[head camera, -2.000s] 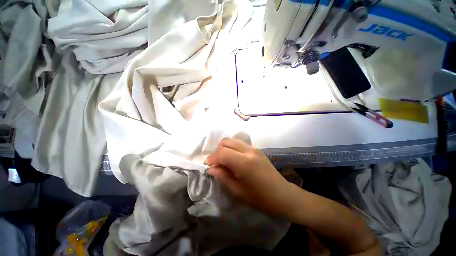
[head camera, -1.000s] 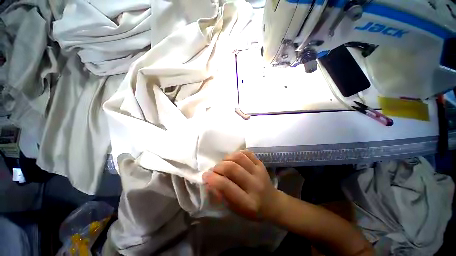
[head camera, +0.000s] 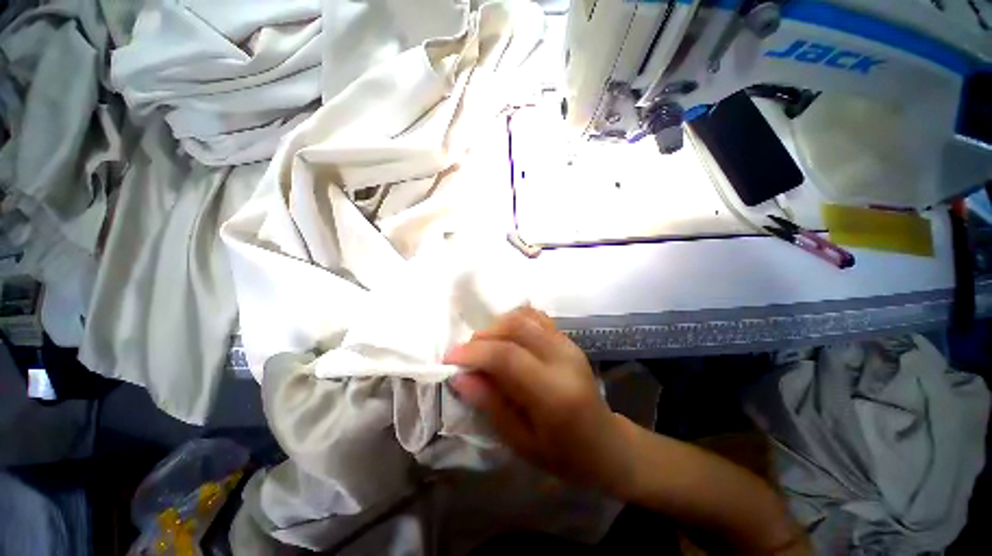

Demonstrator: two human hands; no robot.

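Observation:
A large off-white fabric garment [head camera: 326, 239] lies in folds over the machine table and hangs over its front edge. My right hand [head camera: 533, 380] comes in from the lower right and pinches the fabric's edge between thumb and fingers at the table's front edge. A narrow whiter strip [head camera: 381, 362] runs left from my fingertips, with small gathers below it. My left hand is not visible; whether it is under the fabric cannot be told. The white sewing machine [head camera: 827, 98] stands at the upper right, and the fabric is away from its needle.
A black phone-like rectangle [head camera: 746, 148] lies on the machine bed. Pink-handled snips [head camera: 818, 245] lie beside a yellow patch [head camera: 879, 229]. A ruler-marked edge [head camera: 696, 333] runs along the table front. Grey fabric [head camera: 881, 445] is heaped lower right; a plastic bag [head camera: 180, 494] is lower left.
My right hand moved down and flattened on the fabric, then came back up to pinch the edge. The whiter strip shows more clearly than one second ago.

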